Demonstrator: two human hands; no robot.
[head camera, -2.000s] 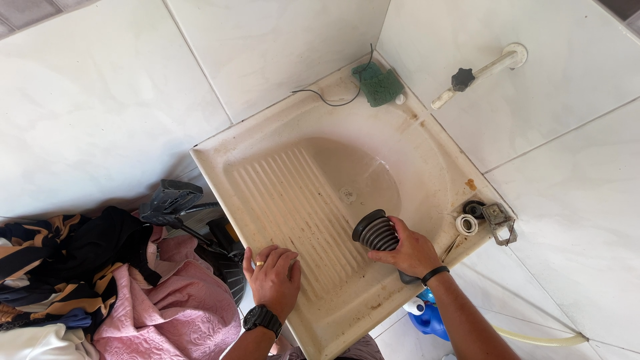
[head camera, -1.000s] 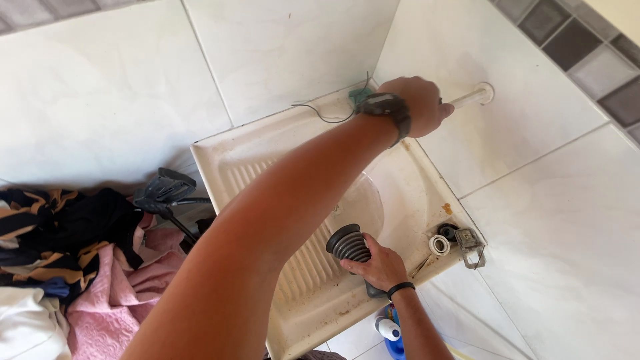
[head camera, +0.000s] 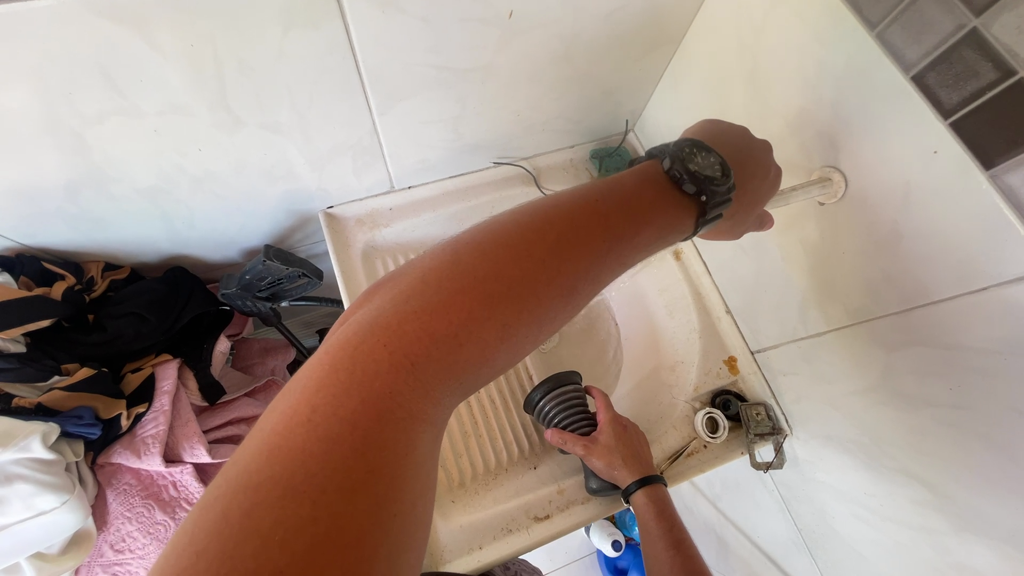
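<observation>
My left hand (head camera: 736, 180), with a black watch at the wrist, is closed over the wall tap (head camera: 800, 193); the tap's knob and spout are hidden beneath it. My left forearm crosses above the cream laundry sink (head camera: 680, 320) and hides part of its basin and ribbed washboard. Low over the sink, my right hand (head camera: 612, 444) grips a black bellows-type plunger (head camera: 564, 404) around its ribbed body, the wide mouth tilted up and left. Water shows in the round basin.
A green scouring pad (head camera: 610, 161) and thin wire lie at the back corner. A white plastic ring (head camera: 710, 426), black part and metal fitting (head camera: 762, 432) sit at the right corner. Left are piled clothes (head camera: 160, 448) and a dark plastic device (head camera: 276, 280); bottles (head camera: 606, 538) stand below.
My left hand has gone from the sink's washboard side to the wall tap, its arm now across the sink. My right hand still holds the plunger. The view has shifted somewhat.
</observation>
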